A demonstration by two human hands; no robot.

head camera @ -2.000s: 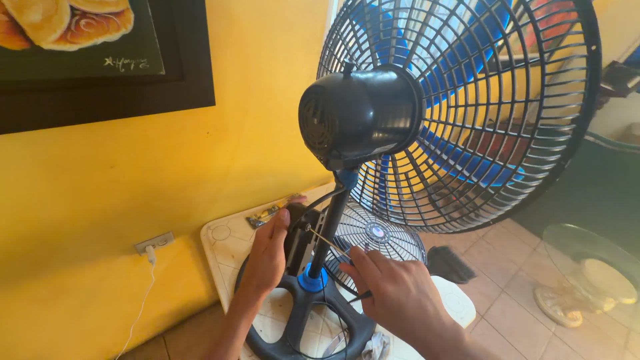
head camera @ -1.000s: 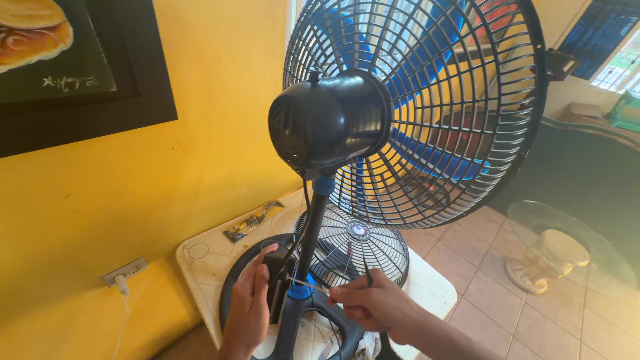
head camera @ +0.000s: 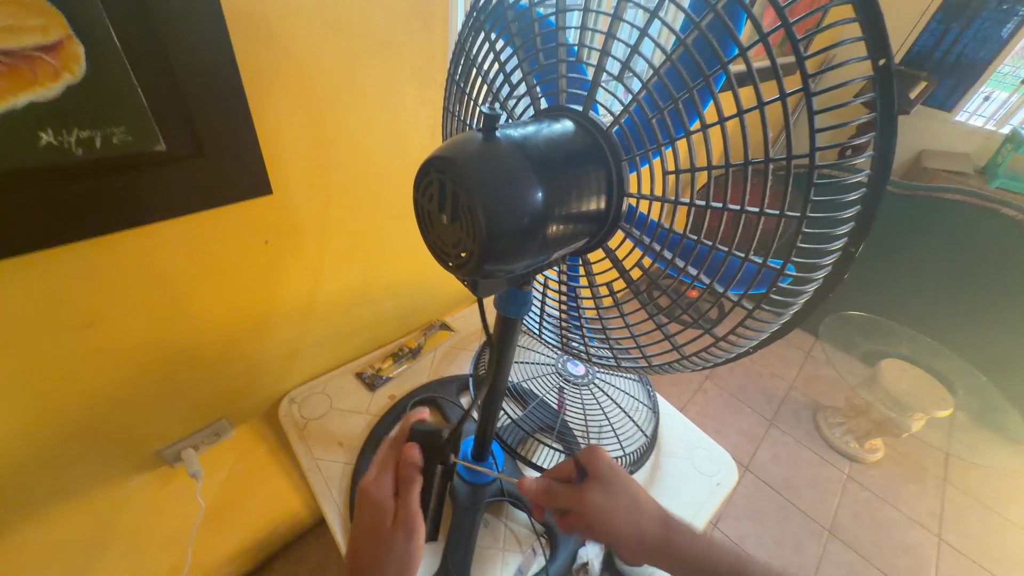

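A black pedestal fan (head camera: pixel 520 192) with blue blades stands in the middle, its motor housing facing me. Low beside its pole, my left hand (head camera: pixel 392 496) holds a black control box (head camera: pixel 428 440) with a cable running up from it. My right hand (head camera: pixel 588 500) grips a screwdriver whose thin metal shaft (head camera: pixel 488 470) reaches left to the box; its handle is mostly hidden in my fingers. Around the pole is a blue collar (head camera: pixel 480 464) above the black fan base (head camera: pixel 468 520). Behind the pole, a round wire fan grille (head camera: pixel 572 408) lies tilted.
A white table (head camera: pixel 320 432) carries the fan; a yellow-and-black package (head camera: pixel 404 354) lies near its wall-side edge. A wall outlet (head camera: pixel 196 442) holds a plugged white cord. At right stands a glass-topped table (head camera: pixel 896 384) on tiled floor; a framed picture (head camera: pixel 200 120) hangs upper left.
The view has shifted, so the fan sits further left than two seconds ago. Both hands stay low by the pole, with the screwdriver shaft still against the box.
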